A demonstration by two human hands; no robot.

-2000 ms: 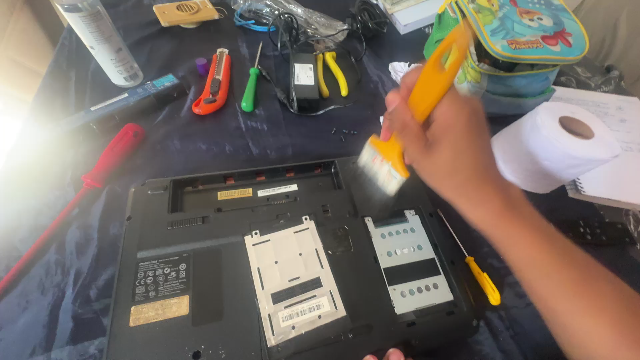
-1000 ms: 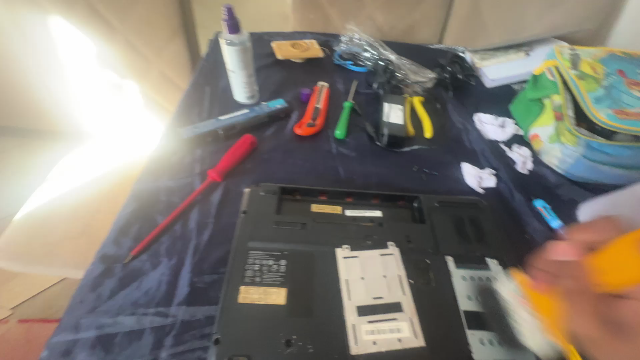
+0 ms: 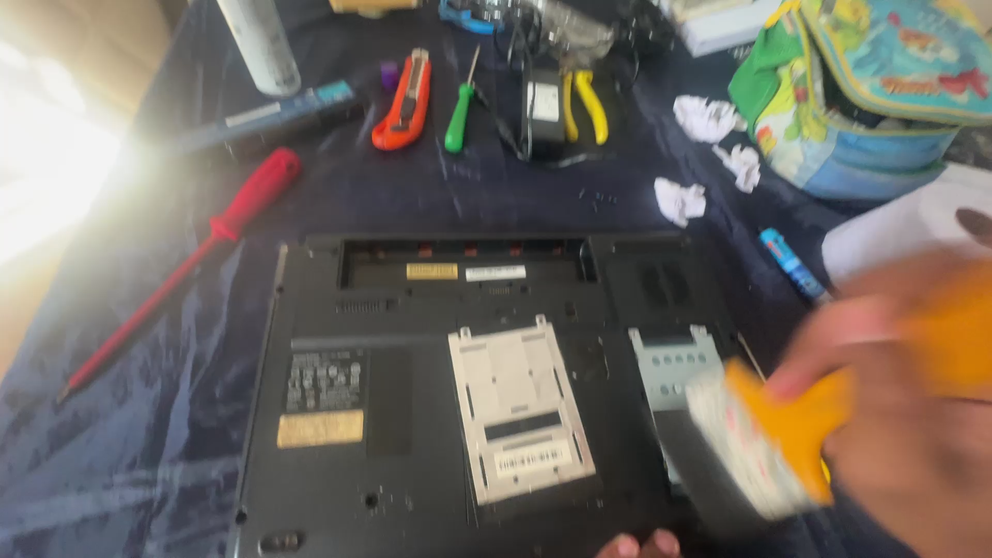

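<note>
My right hand (image 3: 876, 387), blurred, grips a brush (image 3: 783, 434) with a yellow handle; its bristles lie over the right metal drive bracket (image 3: 674, 364). That bracket rests on the underside of a black laptop (image 3: 418, 480). A second, pale metal bracket (image 3: 519, 403) lies at a slight slant near the laptop's middle. The laptop's battery bay (image 3: 372, 267) is exposed along its far edge. Only the fingertips of my left hand (image 3: 642, 545) show, at the laptop's near edge; the rest is out of view.
A red screwdriver (image 3: 252, 190) lies left. Beyond the laptop are a utility knife (image 3: 404, 105), green screwdriver (image 3: 459, 120), black adapter (image 3: 544, 108), yellow-handled pliers (image 3: 593, 108) and small screws (image 3: 598, 198). Crumpled paper (image 3: 680, 201), a blue tube (image 3: 792, 262), a paper roll (image 3: 891, 232) and a cartoon-print bag (image 3: 860, 159) are right.
The brush has moved from above the laptop's far right part down to the right bracket, still in my right hand. The view has shifted between frames.
</note>
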